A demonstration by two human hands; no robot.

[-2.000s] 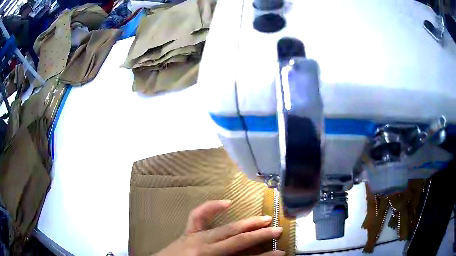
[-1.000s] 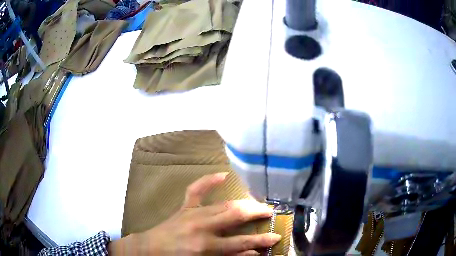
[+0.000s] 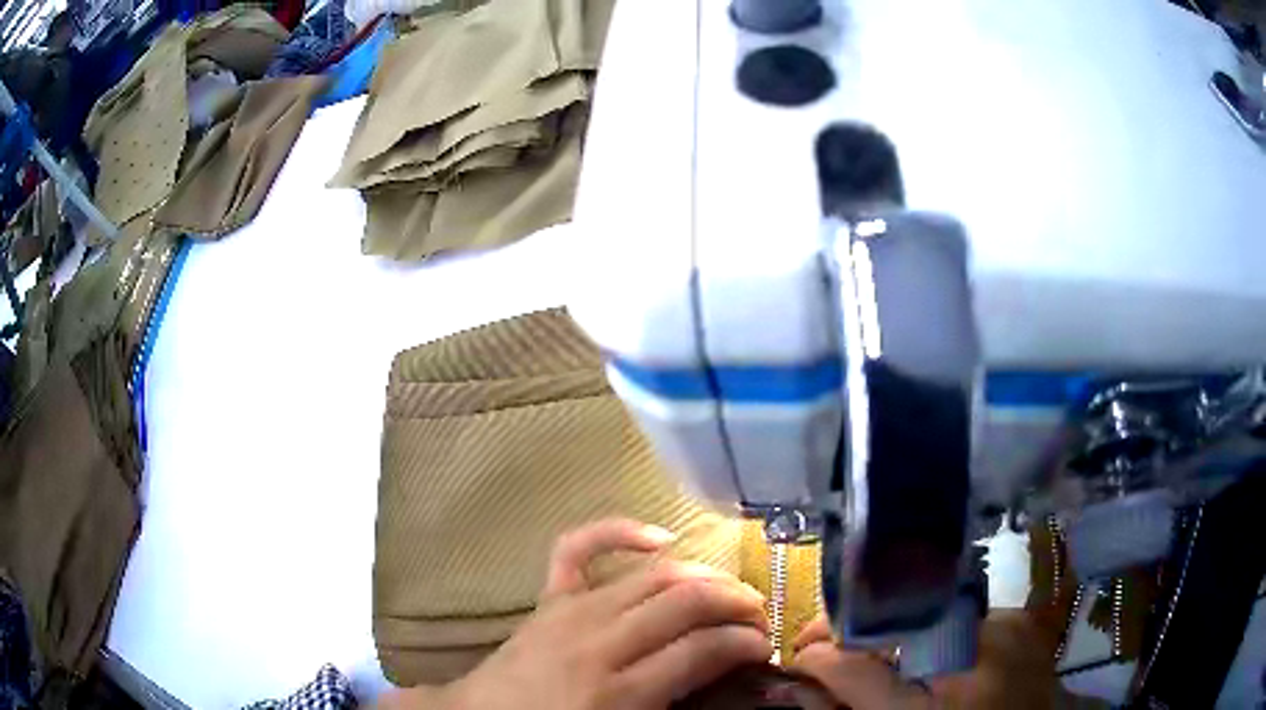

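Observation:
A brown ribbed garment panel (image 3: 486,513) lies on the white table, its right edge under the sewing machine head (image 3: 1083,180). A metal zipper (image 3: 778,596) on tan-gold tape runs along that edge below the needle area. My left hand (image 3: 625,631) lies on the panel with bent fingers, fingertips beside the zipper. My right hand (image 3: 889,673) is at the zipper's right side near the bottom edge, partly hidden behind the chrome guard (image 3: 909,430) and a grey knob. Whether it holds anything is hidden.
A stack of olive-khaki cut panels (image 3: 472,139) lies at the back of the table. Brown pieces (image 3: 70,486) heap along the left edge. Loose zippers (image 3: 1118,610) hang right of the needle. A dark strip (image 3: 1208,596) stands at the far right.
The panel has moved away from me towards the back and shows a lower fold. My right hand has come into view beside the zipper. My left hand's fingers are more bent. The camera view has shifted.

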